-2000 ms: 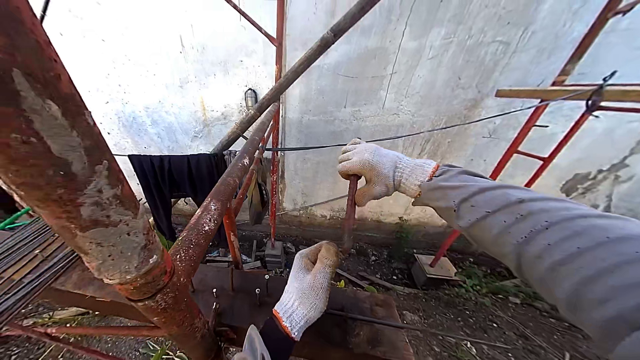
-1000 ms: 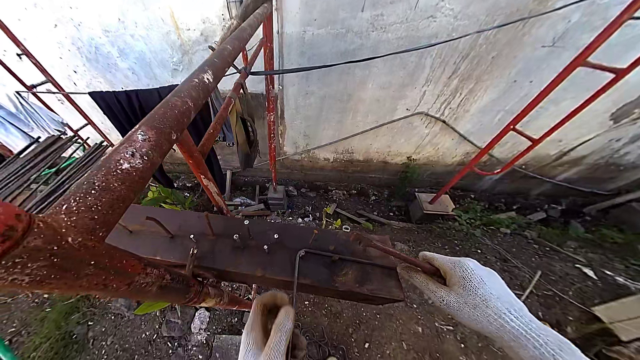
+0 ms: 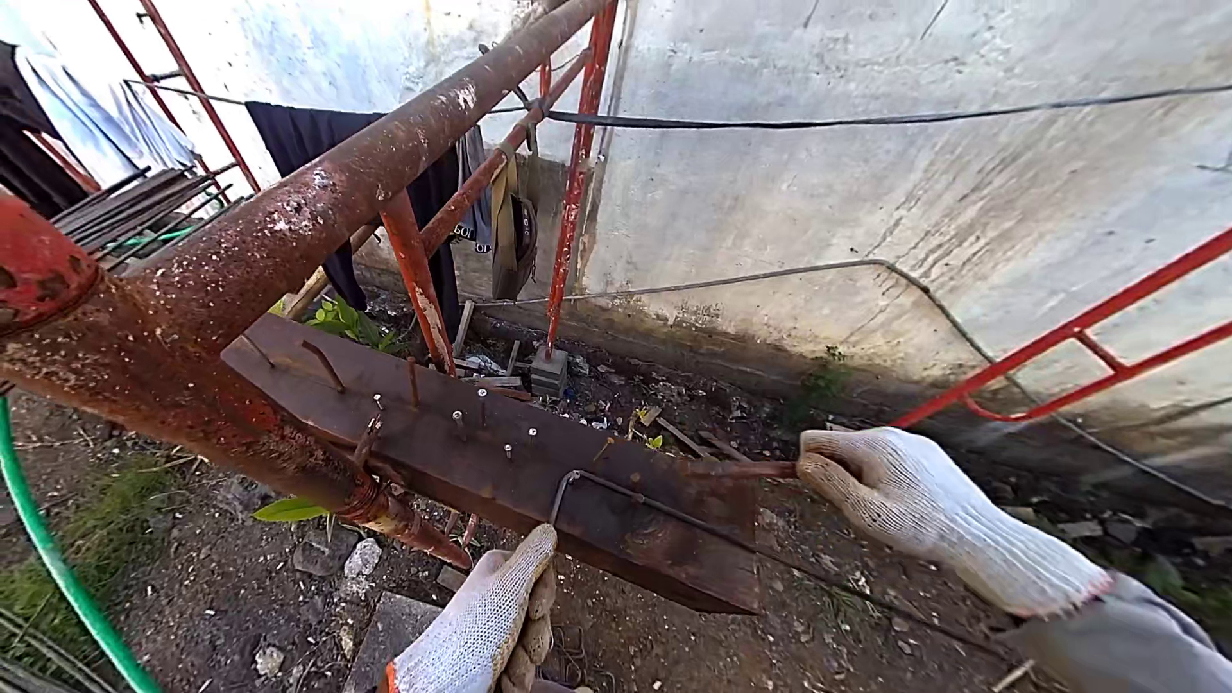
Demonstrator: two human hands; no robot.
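A thick wooden beam (image 3: 616, 520) with several nails and metal pins standing in its top lies across the middle. Over its near right part runs a thin steel rod (image 3: 712, 532), bent at its left end. My left hand (image 3: 491, 611), in a white knit glove, grips that bent end at the beam's near edge. In my gloved right hand (image 3: 895, 491) is the end of a rusty metal bar (image 3: 746, 470), whose far end reaches the beam's right part near the rod. What the bar's tip touches is not clear.
Rusty red scaffold tubes (image 3: 318, 202) cross close on the left. Clothes (image 3: 308, 144) and a bag (image 3: 513, 231) hang behind them. A bundle of rods (image 3: 144, 212) and a green hose (image 3: 58, 558) are at the left. Another red frame (image 3: 1088, 327) leans right, before a concrete wall (image 3: 770, 192).
The view has tilted down and shifted. My right hand, earlier holding the bar upright, now holds it low and nearly level. The bent rod now shows in my left hand.
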